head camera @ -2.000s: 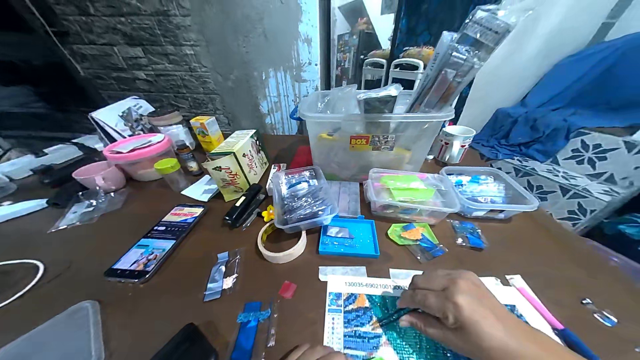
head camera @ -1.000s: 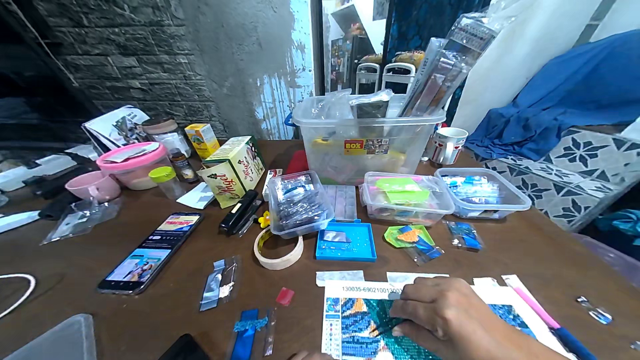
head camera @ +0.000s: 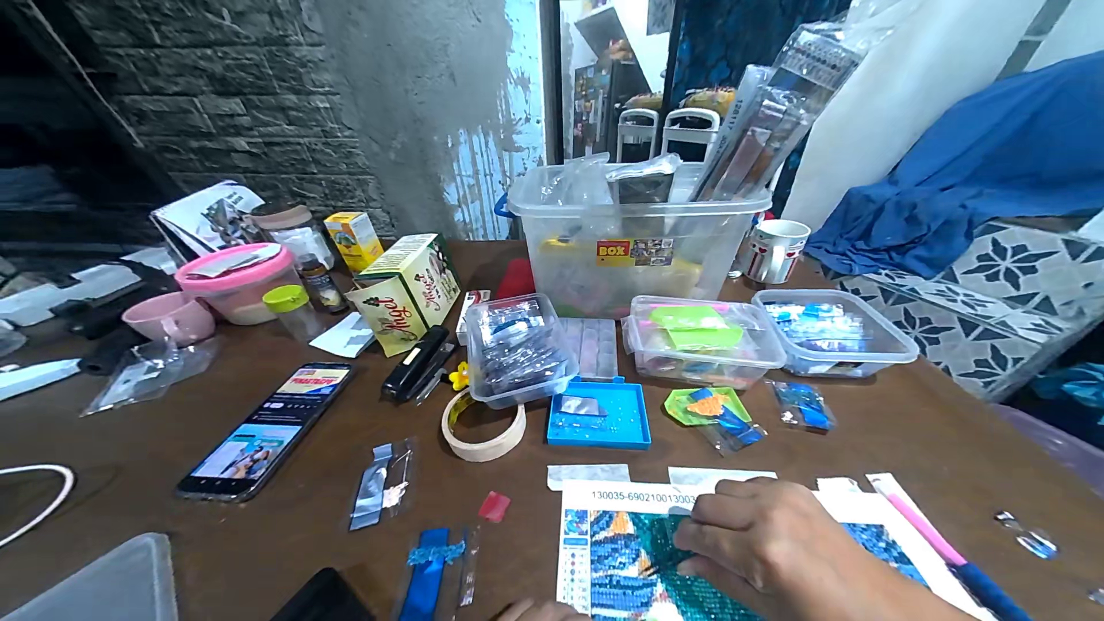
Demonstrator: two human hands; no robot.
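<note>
A diamond painting sheet [head camera: 614, 552] with teal, blue and orange areas lies at the table's near edge, its white margin bearing writing. My right hand [head camera: 759, 539] rests over its middle, fingers bent together; a thin dark thing shows at the fingertips, too unclear to name. Only a few fingers of my left hand [head camera: 542, 611] show at the bottom edge, beside the sheet's lower left corner; whether they hold anything is hidden. White paper strips [head camera: 588, 476] lie along the sheet's top. Left of it are a blue strip with beads [head camera: 423, 578] and a small red piece [head camera: 494, 506].
Beyond the sheet stand a blue tray [head camera: 598, 438], a tape roll [head camera: 485, 448], small plastic containers [head camera: 522, 379] and a large clear storage box [head camera: 638, 250]. A smartphone [head camera: 267, 431] lies left. A pink and blue pen-like tool [head camera: 936, 539] lies along the sheet's right side.
My right hand stays over the sheet with only slight movement. Less of my left hand showed a second ago than two seconds ago. The view has shifted slightly.
</note>
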